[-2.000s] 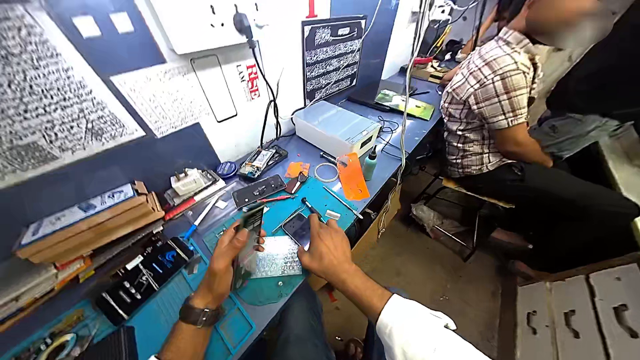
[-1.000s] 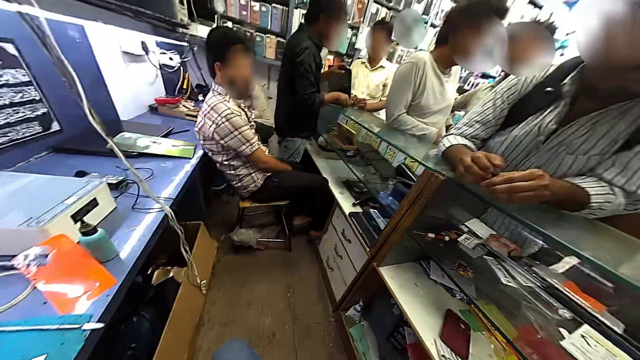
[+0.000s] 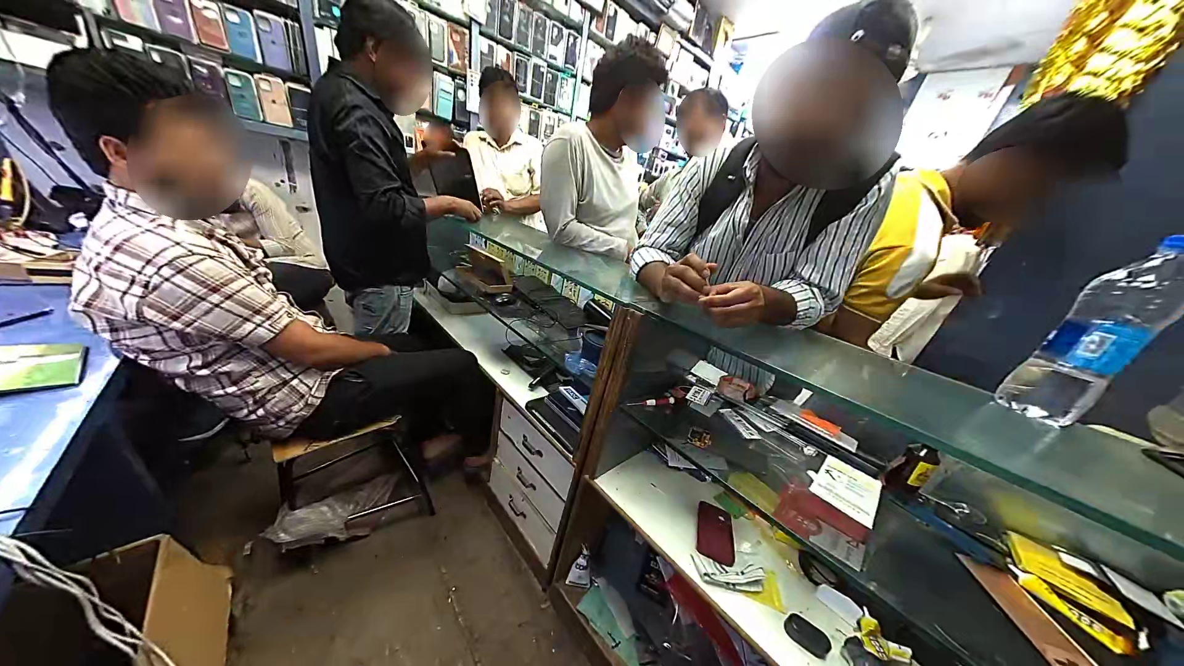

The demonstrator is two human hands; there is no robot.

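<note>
Neither my left hand nor my right hand shows in the head view now, so what they hold or touch is hidden. The near workbench [image 3: 74,421] reaches in only at the left edge, with a green and white flat item [image 3: 39,366] on it. A glass-topped counter [image 3: 832,370] runs from the middle to the right. On its lower shelf lies a dark red phone or case [image 3: 715,534]. A plastic water bottle [image 3: 1091,333] with a blue label stands tilted in view on the glass top at the right.
A person in a checked shirt [image 3: 194,305] sits on a stool [image 3: 342,444] at the left. Several people stand around the counter. An open cardboard box [image 3: 190,597] is on the floor at lower left, below white cables [image 3: 74,592]. White drawers [image 3: 532,472] stand under the counter.
The view has swung far right, from the workbench to the counter. Two seconds ago both hands were over the blue mat with phone parts; they are out of view now.
</note>
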